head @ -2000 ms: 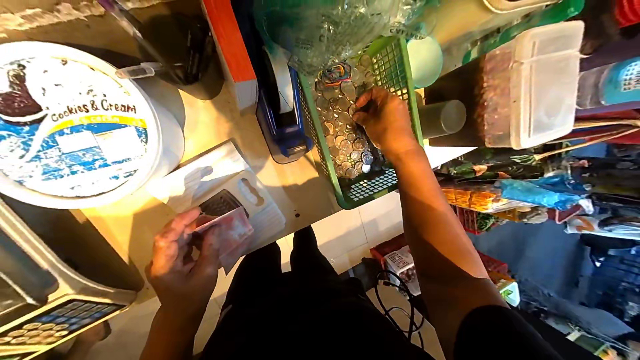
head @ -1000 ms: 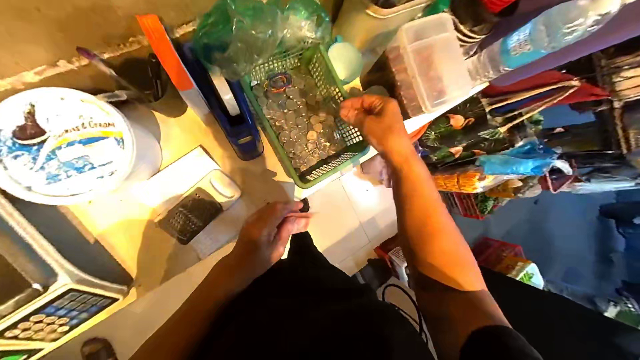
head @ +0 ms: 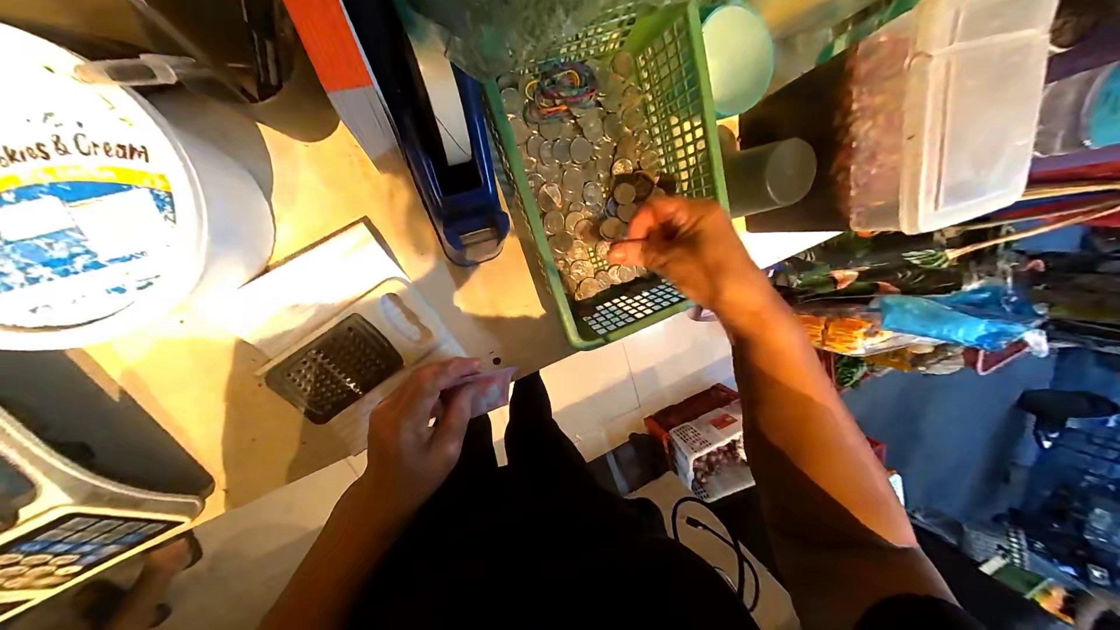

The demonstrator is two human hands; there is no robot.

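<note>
My left hand holds a folded pinkish banknote between thumb and fingers, just off the table edge. A green plastic basket holds many coins and a small heap of coloured rubber bands. Over its near right part is my right hand, thumb and fingertips pinched together above the coins; a thin dark edge shows at the fingertips, perhaps a coin. Left of the basket lies a blue tape dispenser. A small grater with a white frame lies near my left hand.
A large white tub stands at the left, above a scale with a keypad. A green cup, a grey cylinder and a clear lidded container stand right of the basket. A crate sits below the table.
My right hand has moved from the basket's right rim back over the coins. My left hand still holds the banknote. The view has shifted.
</note>
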